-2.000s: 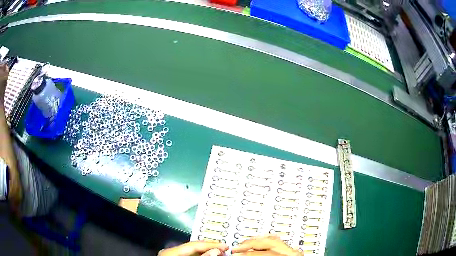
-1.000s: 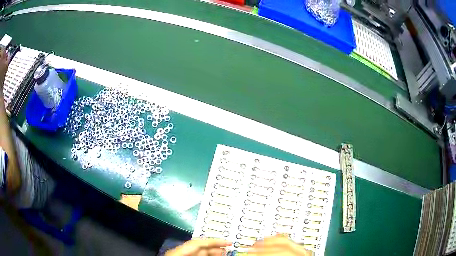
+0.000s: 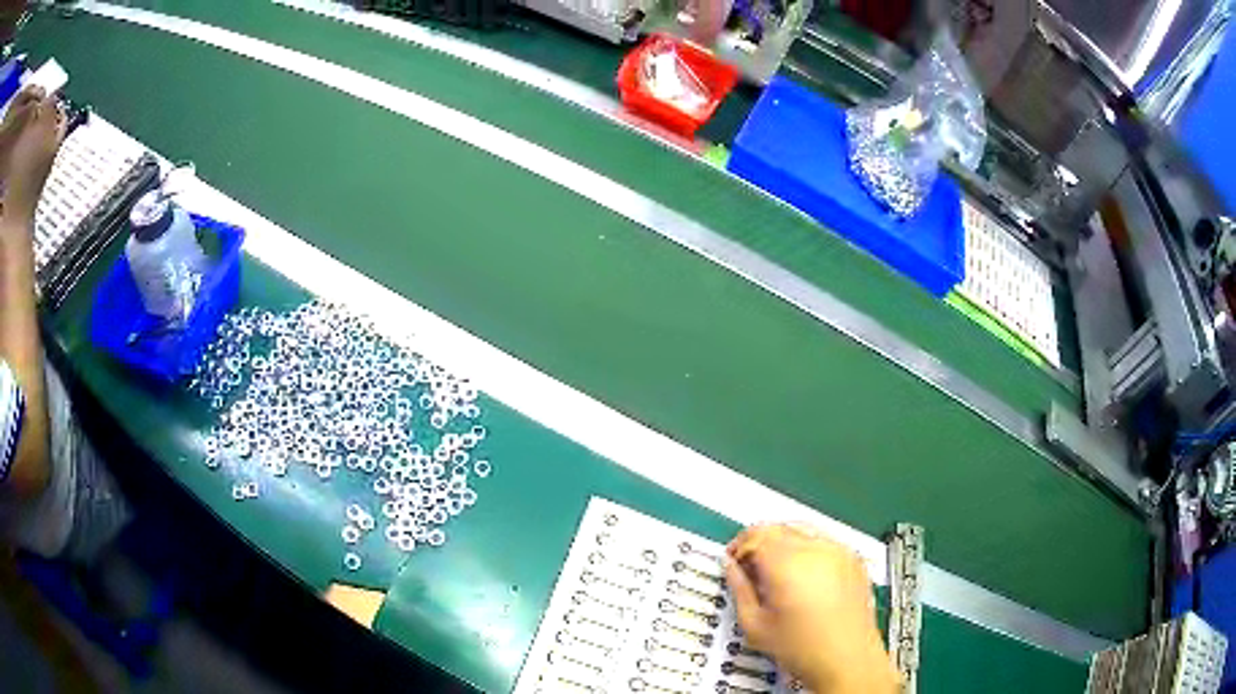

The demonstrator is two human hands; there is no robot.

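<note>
The white parts tray [image 3: 617,576] lies at the bottom centre, cut off by the lower edge. Its slots hold thin brass pins with rings at their ends. My right hand [image 3: 800,597] is over the tray's upper right part, fingers curled down near the slots. Whether its fingertips hold anything is hidden. My left hand is not in view. A loose pile of silvery rings [image 3: 339,400] lies left of the tray. The narrow strip fixture [image 3: 905,597] stands just right of my hand, partly beyond it.
A blue bin [image 3: 142,325] with a bottle [image 3: 166,258] sits at left, near another person's arm [image 3: 25,339]. Across the green belt [image 3: 542,271] are a red bin [image 3: 674,84], a blue tray [image 3: 827,176] with a bag [image 3: 901,136], and a spare tray [image 3: 1006,285]. Stacked trays [image 3: 1166,662] are lower right.
My left hand has left the picture. My right hand has moved up and right over the tray, away from the bottom edge. The view has shifted, showing more across the belt and less of the tray.
</note>
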